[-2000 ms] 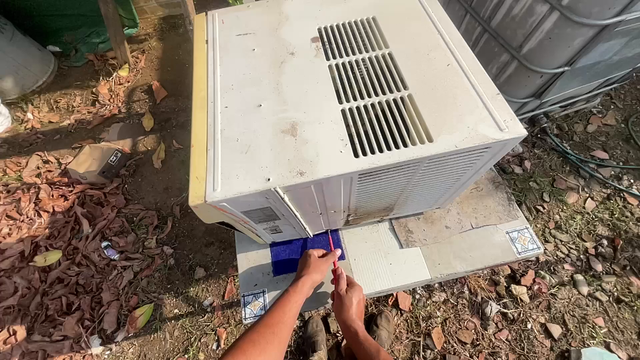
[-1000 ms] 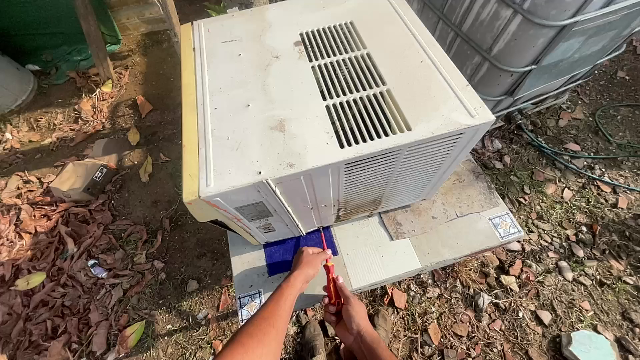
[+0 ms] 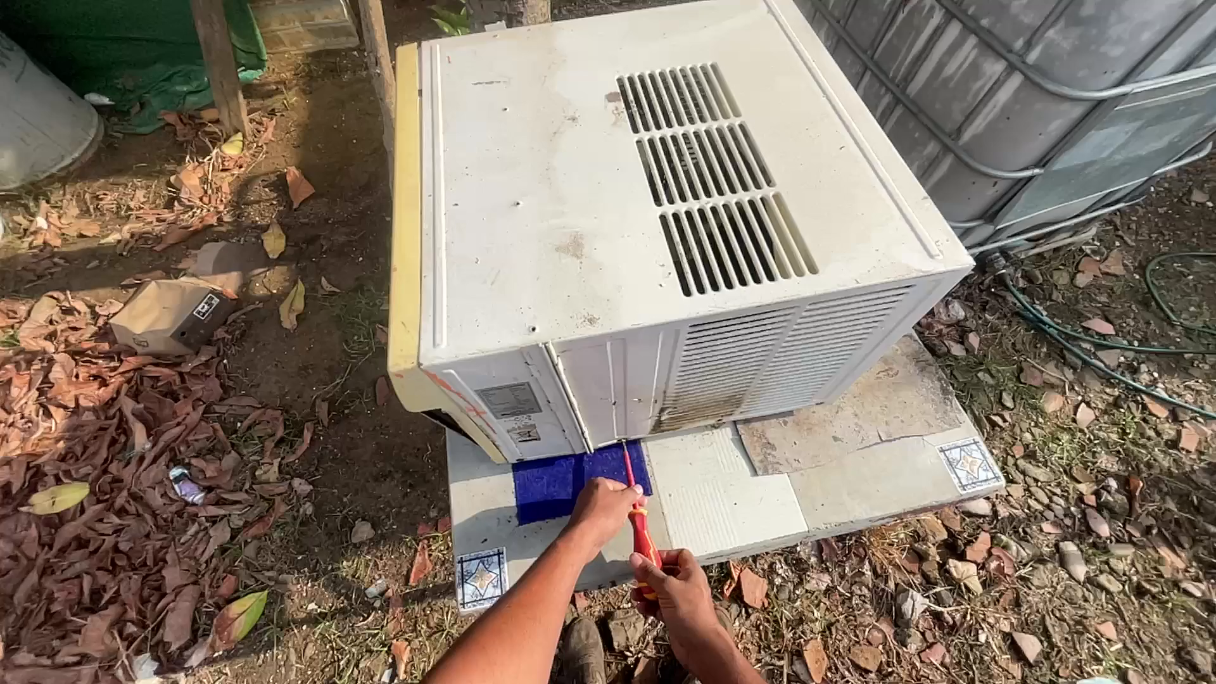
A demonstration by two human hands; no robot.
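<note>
A window air conditioner in a white metal case (image 3: pixel 570 190) with a yellowed front frame stands on a low slab (image 3: pixel 883 489). A red screwdriver (image 3: pixel 641 532) points up at the lower edge of the case's near side, its tip at or close to that edge. My left hand (image 3: pixel 604 508) holds the shaft end near the tip with the fingertips. My right hand (image 3: pixel 676 594) grips the screwdriver's handle from below. Under the case's near left corner lies a blue cloth or mat (image 3: pixel 551 486), just left of the shaft.
White corrugated sheet (image 3: pixel 731 494) and a worn brown board (image 3: pixel 855 408) lie on the slab. A caged grey tank (image 3: pixel 1007 85) stands at the upper right, near a green hose (image 3: pixel 1073 342). Dry leaves (image 3: pixel 104 494) and a small cardboard box (image 3: pixel 171 316) are at the left.
My right hand has shifted its hold on the screwdriver's handle, while the tool stays at the case's lower edge. My left hand remains by the shaft. The view has shifted somewhat.
</note>
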